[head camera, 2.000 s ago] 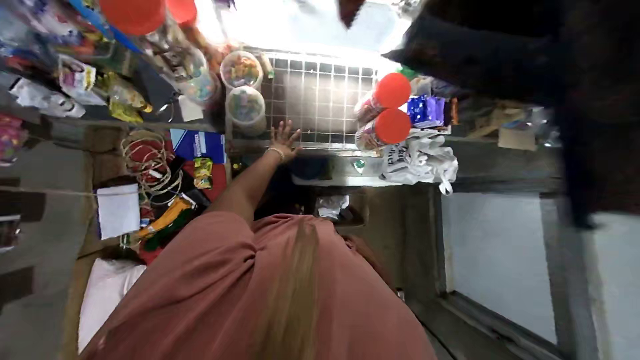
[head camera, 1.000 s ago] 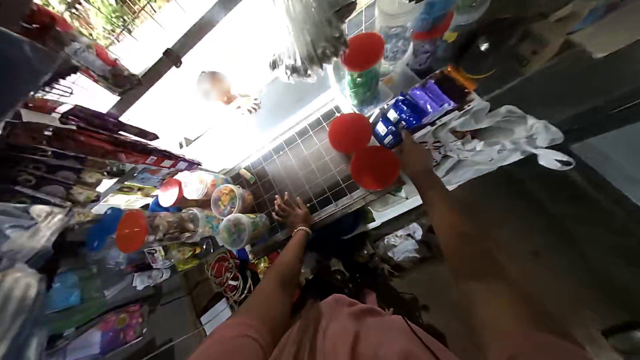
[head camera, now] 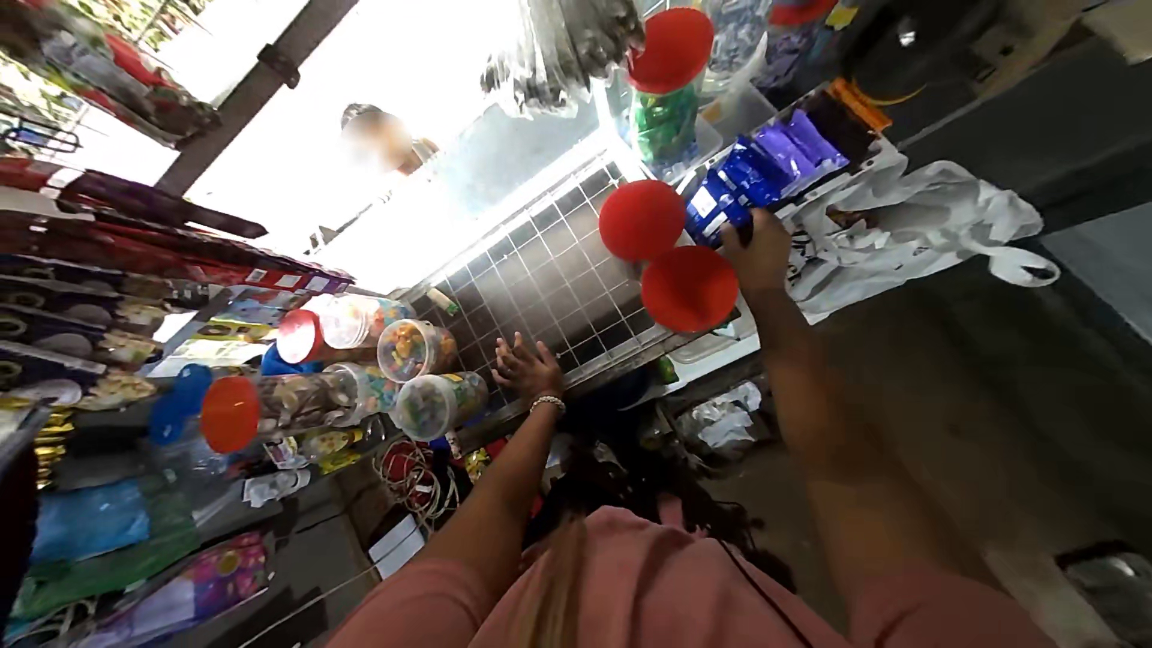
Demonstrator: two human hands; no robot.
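Note:
My left hand [head camera: 529,367] lies with fingers spread on the white wire grid [head camera: 540,279] over the counter, a beaded bracelet at its wrist. Just left of it stand clear plastic jars of wrapped sweets [head camera: 438,405]. Farther right, my right hand [head camera: 760,252] reaches to a row of blue sachets [head camera: 715,205], its fingers at the nearest ones; whether it grips one cannot be told. Purple sachets [head camera: 799,148] lie beyond the blue ones in the same box. Two jars with red lids [head camera: 689,288] are directly left of my right hand.
A white plastic bag [head camera: 936,225] hangs at the counter's right edge. A person [head camera: 382,139] is outside beyond the counter. Hanging packets [head camera: 558,54] are above the grid. Stacked goods crowd the left, with coiled cord [head camera: 418,477] below the jars.
My right hand, not visible in the oldest frame, is at the blue sachets in the last two. My left hand stays on the grid. The view has turned markedly, and a person now shows outside.

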